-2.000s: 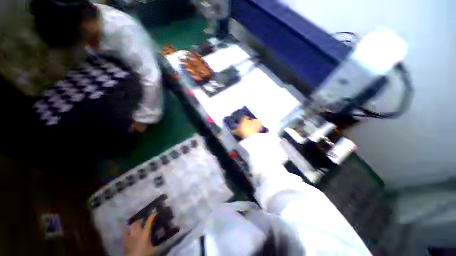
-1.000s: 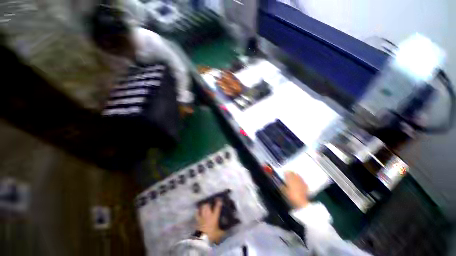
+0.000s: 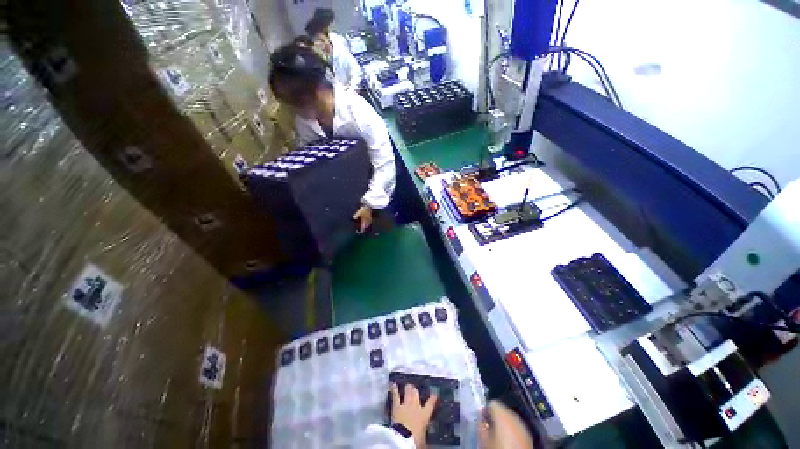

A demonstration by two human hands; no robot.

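A black fixture [image 3: 446, 405] lies on a white blister tray [image 3: 329, 399] at the bottom centre. My left hand [image 3: 412, 414] lies on the fixture's left part with its fingers spread; nothing shows lifted in it. My right hand [image 3: 509, 428] is blurred and cut off by the bottom edge, just right of the tray; whether it holds anything cannot be told. Small dark square parts [image 3: 375, 329] stand in a row along the tray's far edge, with one single square [image 3: 377, 358] below them.
A second black fixture [image 3: 601, 289] lies on the white machine bed [image 3: 561, 346], with an orange fixture [image 3: 469, 197] farther along. The machine head [image 3: 763, 241] and blue beam [image 3: 649, 162] stand right. A person in white [image 3: 373, 145] holds a dark stack [image 3: 311, 193]. Wrapped cartons [image 3: 140, 228] stand left.
My right hand has moved off the fixture on the machine bed, back towards the tray's right side. My left hand stays on the near fixture. The view has swung, showing more cartons and machines.
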